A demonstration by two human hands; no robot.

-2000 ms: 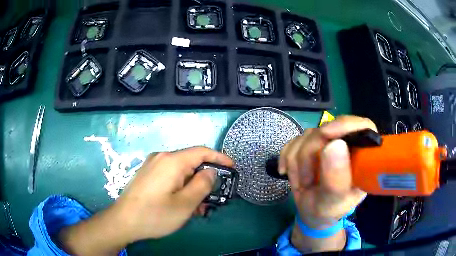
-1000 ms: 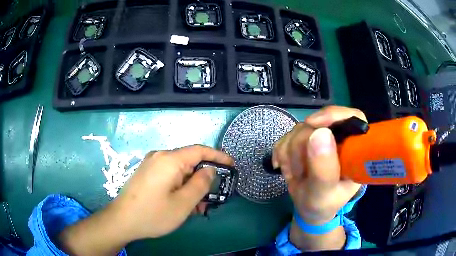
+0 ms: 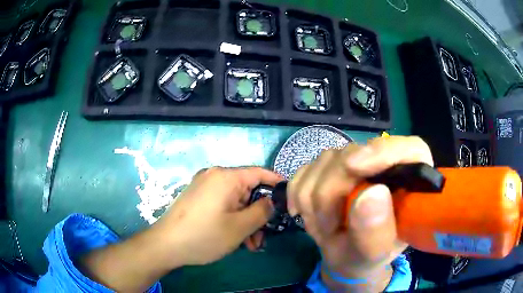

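Note:
My left hand (image 3: pixel 215 214) holds a small black watch housing (image 3: pixel 262 196) between thumb and fingers, low in the middle of the view. My right hand (image 3: pixel 358 200) grips the orange electric screwdriver (image 3: pixel 459 212), which lies nearly level with its body to the right. Its black nose (image 3: pixel 280 197) is at the housing; the tip and the exact contact point are hidden. The grey speckled screw plate (image 3: pixel 312 150) lies behind my right hand, partly covered by it.
A black foam tray (image 3: pixel 241 117) with several housings spans the back. Other trays stand at left (image 3: pixel 51 77) and right (image 3: pixel 427 97). White strips (image 3: pixel 150 189) and tweezers (image 3: pixel 54 160) lie left. A grey machine (image 3: pixel 507 149) is at the right edge.
My right hand has brought the screwdriver's nose left from over the screw plate to the housing in my left hand. The bench has shifted slightly right in the view.

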